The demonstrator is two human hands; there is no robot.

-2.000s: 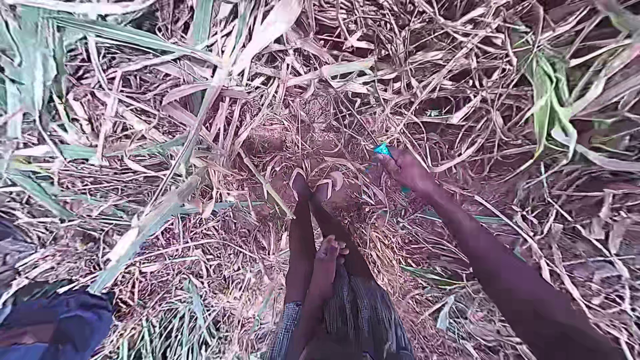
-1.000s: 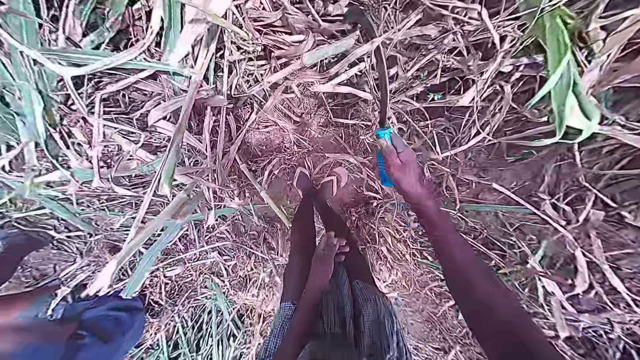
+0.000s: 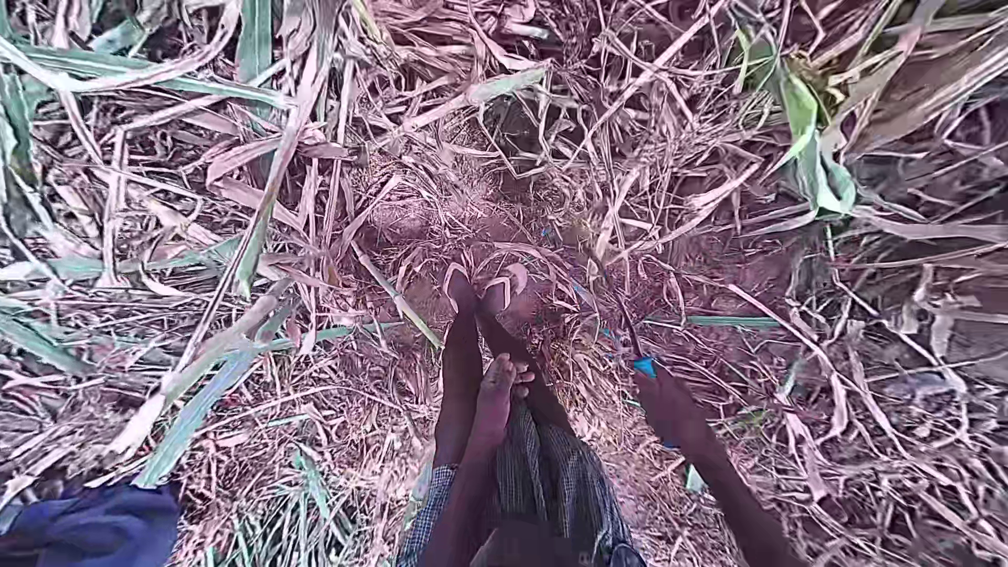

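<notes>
My right hand [image 3: 668, 402] is closed round the blue handle of a long, thin-bladed cutting tool [image 3: 622, 303]. Its dark blade points away from me over dry leaf litter, and the far end blurs into the straw. Over my legs, in front of the checked cloth [image 3: 543, 472], is my left hand [image 3: 504, 378], with its fingers partly curled; nothing shows in it. Both feet, in light-strapped sandals [image 3: 498, 290], stand close together on the ground beyond my left hand.
Dry stalks and long leaves [image 3: 268, 197] cover the ground all round. A cut green stalk [image 3: 398, 295] lies left of my feet. Green leaves [image 3: 811, 150] stand out at the upper right. Dark blue clothing [image 3: 94, 524] of another person shows at the lower left.
My right hand has come back toward me with the tool, whose curved blade showed plainly a second ago. My left hand stays over my legs. Less of the other person shows.
</notes>
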